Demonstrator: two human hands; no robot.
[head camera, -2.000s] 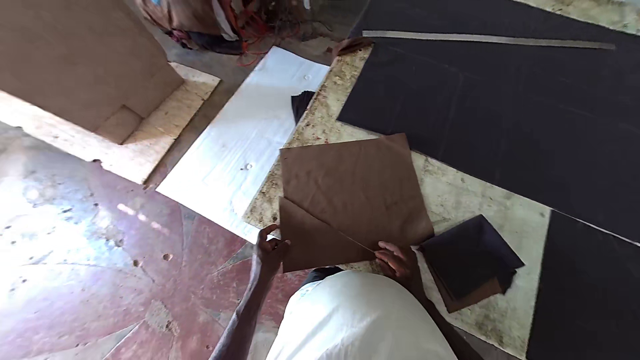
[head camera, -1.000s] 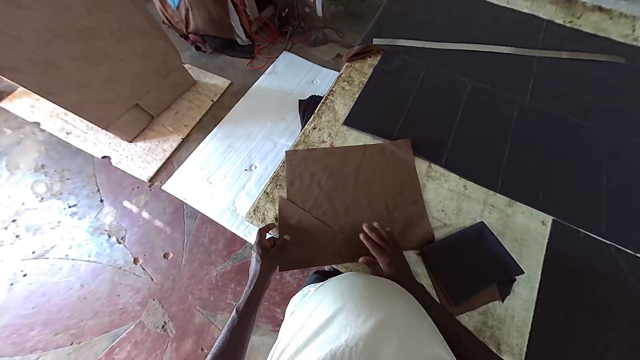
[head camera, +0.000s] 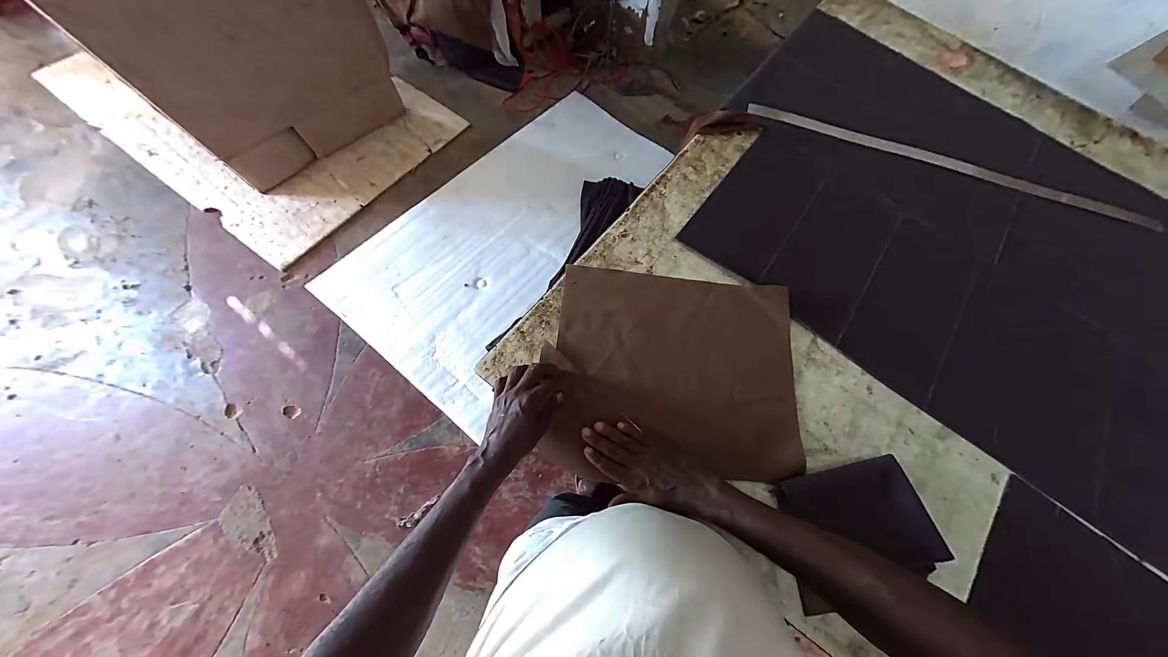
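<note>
A brown square sheet (head camera: 684, 374), leather or fabric, lies on the worn, stained work board near my lap. My left hand (head camera: 529, 401) has its fingers curled over the left edge of a smaller brown piece (head camera: 584, 411) on the sheet's lower left corner. My right hand (head camera: 639, 456) rests flat on that piece, fingers pointing up and left. Right of the sheet is a small stack of dark square pieces (head camera: 867, 511), with brown showing below, partly hidden by my right forearm.
A large dark sheet (head camera: 912, 255) with faint marked lines covers much of the board (head camera: 839, 401); a metal strip (head camera: 949, 164) lies across it. Dark folded material (head camera: 598, 219) sits on a white sheet (head camera: 474, 265) at the left. A brown panel (head camera: 246, 73) stands farther left.
My left hand has moved up and inward over the smaller piece. My right hand has slid left along it, closer to the left hand.
</note>
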